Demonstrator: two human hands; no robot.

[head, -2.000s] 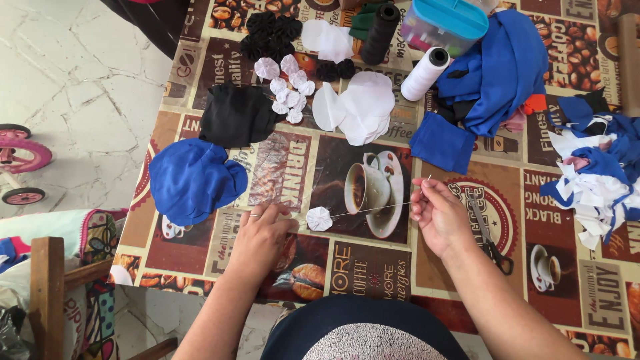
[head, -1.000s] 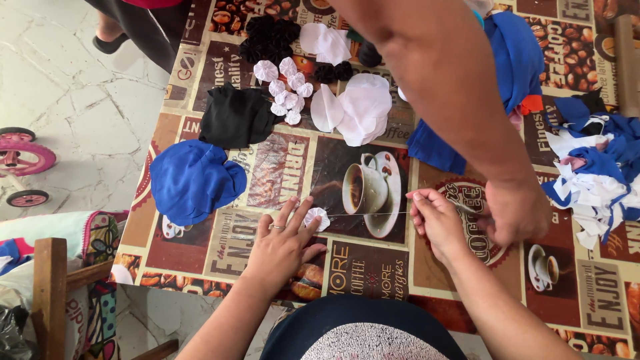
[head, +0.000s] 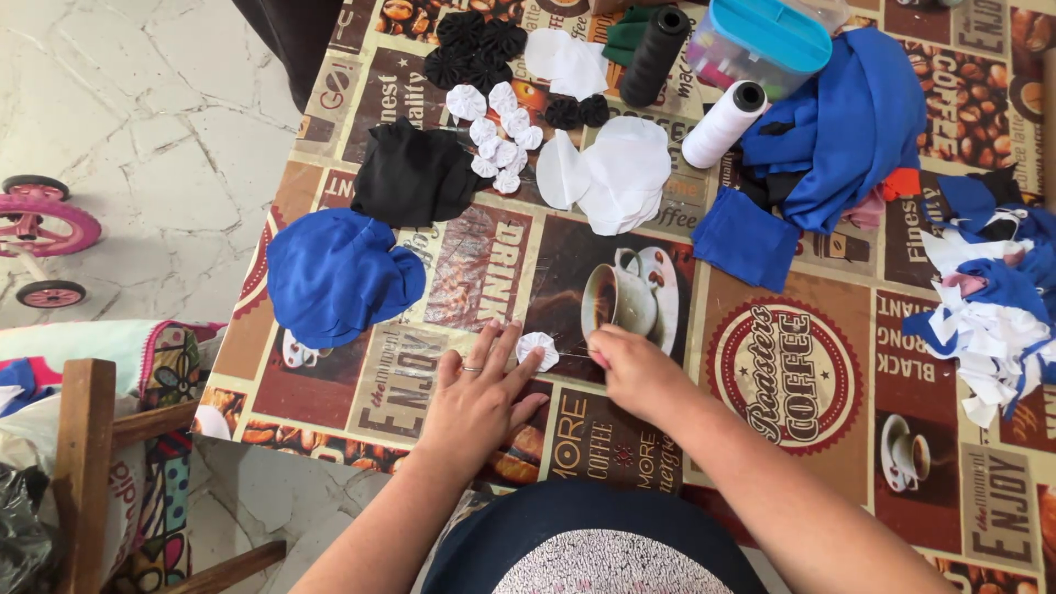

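Note:
A gathered white fabric rosette lies on the printed tablecloth. My left hand is spread flat beside it, one fingertip on its right edge. To its right, my right hand has its fingers pinched together; a faint thread runs from the rosette toward them, and whether a needle is held is hidden. Further up lie finished white rosettes, black rosettes and white fabric circles. Blue fabric circles and black fabric pieces are stacked at the left.
A white thread cone, a black thread cone and a blue-lidded plastic box stand at the back. Blue cloth is heaped beside them, with fabric scraps at the right. A wooden chair is at the lower left.
The other person's arm that reached over the table is out of view. The scissors seen at the right earlier are gone. My right hand is closer to the rosette.

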